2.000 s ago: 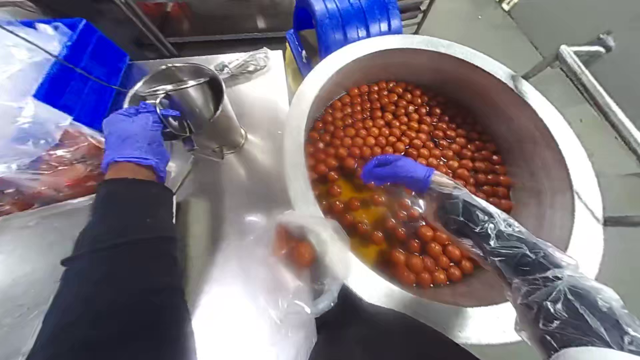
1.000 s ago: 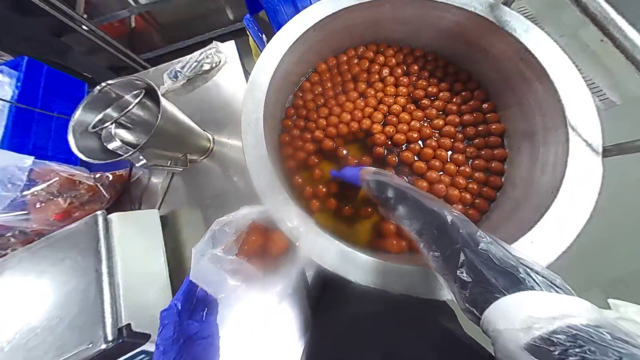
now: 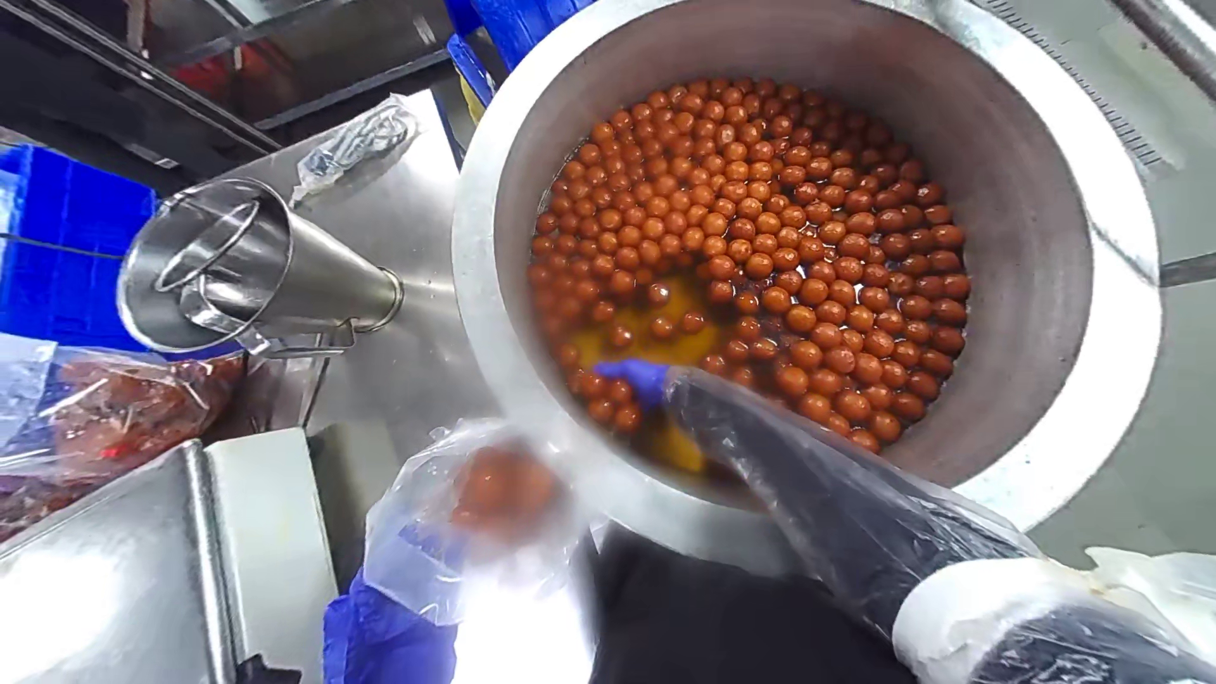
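A large round metal pot (image 3: 1026, 237) holds many brown balls (image 3: 760, 190), like gulab jamun, in yellowish syrup. My right hand (image 3: 641, 380), in a blue glove with a clear plastic sleeve over the arm, dips among the balls at the pot's near left side; its fingers are partly hidden, so its grip is unclear. Left of the pot, my blue-gloved left hand (image 3: 389, 617) holds a clear plastic bag (image 3: 408, 513) from below. Some brown balls (image 3: 503, 494), blurred, lie at the bag's mouth, close to the pot's rim.
A metal jug (image 3: 332, 275) with a ladle-like metal piece inside rests on the steel table (image 3: 408, 370). A crumpled plastic packet (image 3: 356, 142) lies behind it. Further left are a blue crate (image 3: 76, 247) and a bag of reddish food (image 3: 133, 408). A metal-topped device (image 3: 104, 570) stands at lower left.
My left hand has left the metal jug and come down to the plastic bag. My right hand has moved toward the pot's near left side. The view has shifted.
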